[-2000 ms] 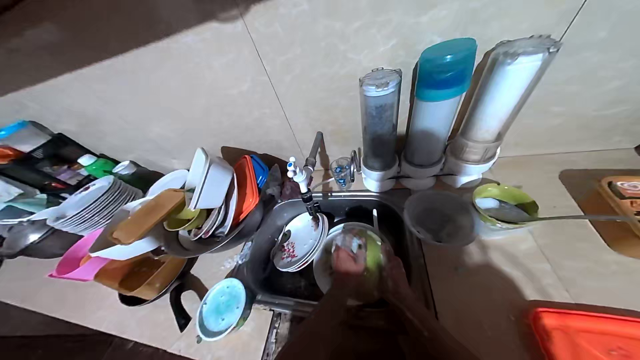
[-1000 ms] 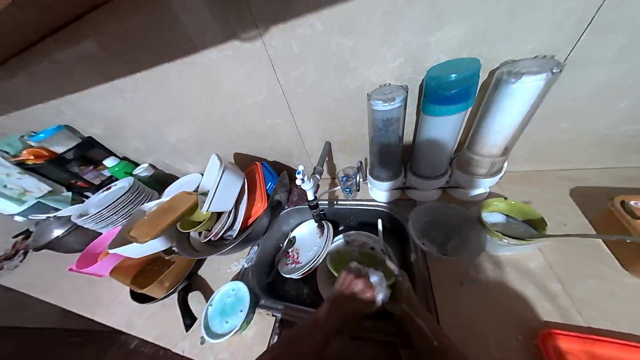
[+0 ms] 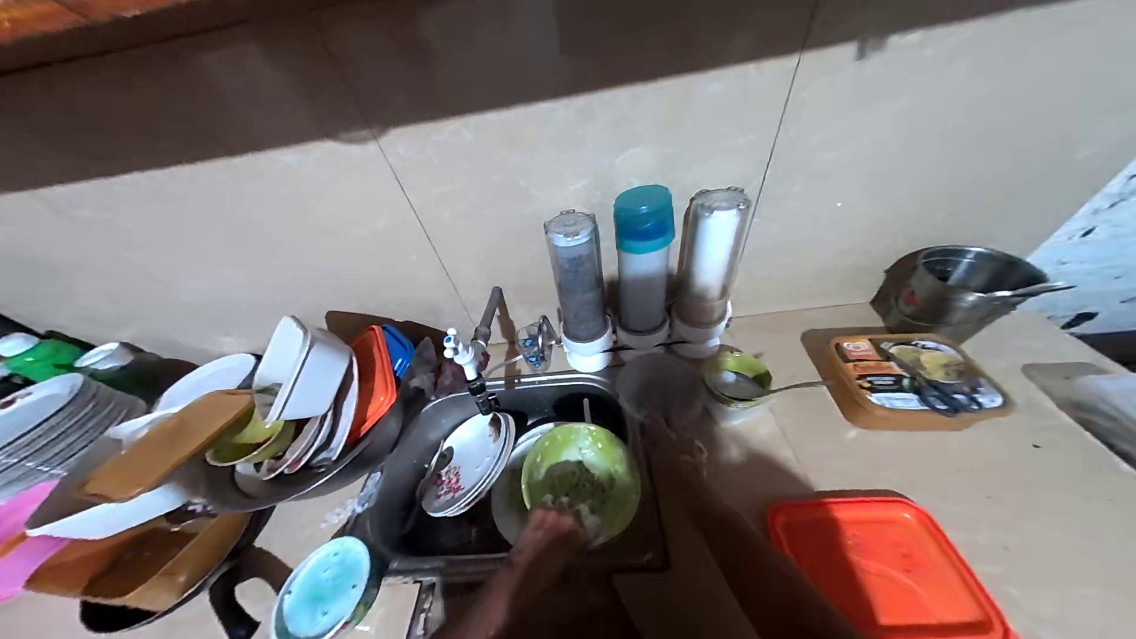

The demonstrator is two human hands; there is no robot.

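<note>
My left hand is at the near side of a green bowl, its fingertips over a murky greenish patch inside; what they hold is unclear. The bowl sits over pale dishes in the dark sink. My right hand, blurred and in shadow, reaches to the near edge of a translucent plastic tub right of the sink; its grip cannot be made out. Flowered white plates lean in the sink's left half, below a white-handled faucet.
Water filter housings stand behind the sink. Stacked dishes crowd the left, with a turquoise-filled bowl nearer. At right are a green bowl with a ladle, a margarine tub, a steel pot and a red lid.
My right hand has moved from beside the green bowl to the translucent tub. My left hand remains at the bowl. The view has shifted, bringing the steel pot into sight.
</note>
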